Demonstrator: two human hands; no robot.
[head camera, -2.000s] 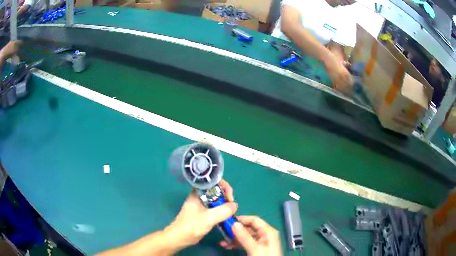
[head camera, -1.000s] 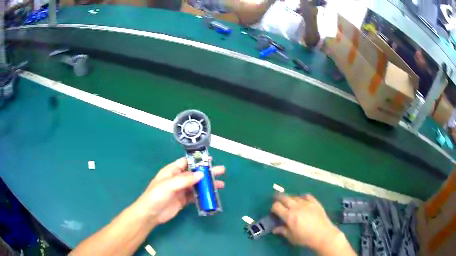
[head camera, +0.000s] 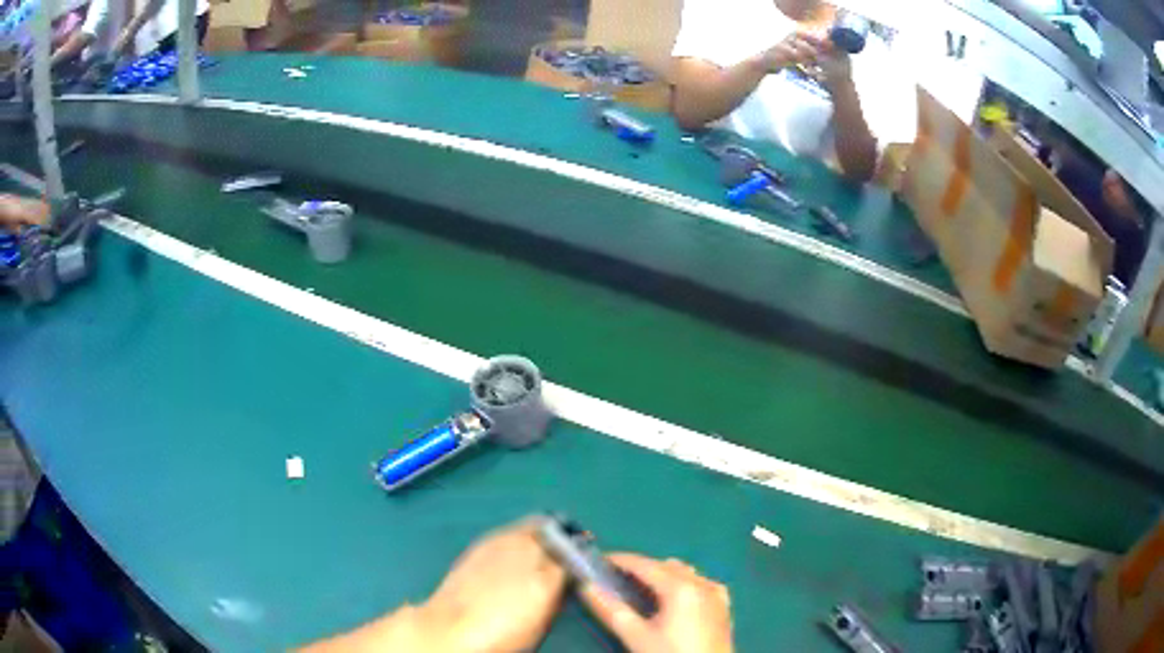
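Observation:
A grey handheld fan unit (head camera: 513, 406) lies on the bench by the white strip, its head upright and its open handle pointing to the lower left. A blue battery (head camera: 419, 455) sits in the handle. My right hand (head camera: 670, 606) holds a grey handle cover (head camera: 597, 565) at the lower middle. My left hand (head camera: 500, 589) is blurred, close against the cover's upper left end; its fingertips are hidden, so I cannot tell if it grips the cover.
Grey covers are piled (head camera: 1021, 606) at the right by a carton (head camera: 1139, 587); one loose cover (head camera: 862, 631) lies nearer. White pieces (head camera: 295, 468) lie on the bench. The green conveyor (head camera: 613, 344) carries a fan (head camera: 327, 232). A person sits across it beside a carton (head camera: 1008, 242).
The fan unit has left my left hand and lies on the bench. The cover under my right hand is now lifted and brought to the middle, where both hands meet.

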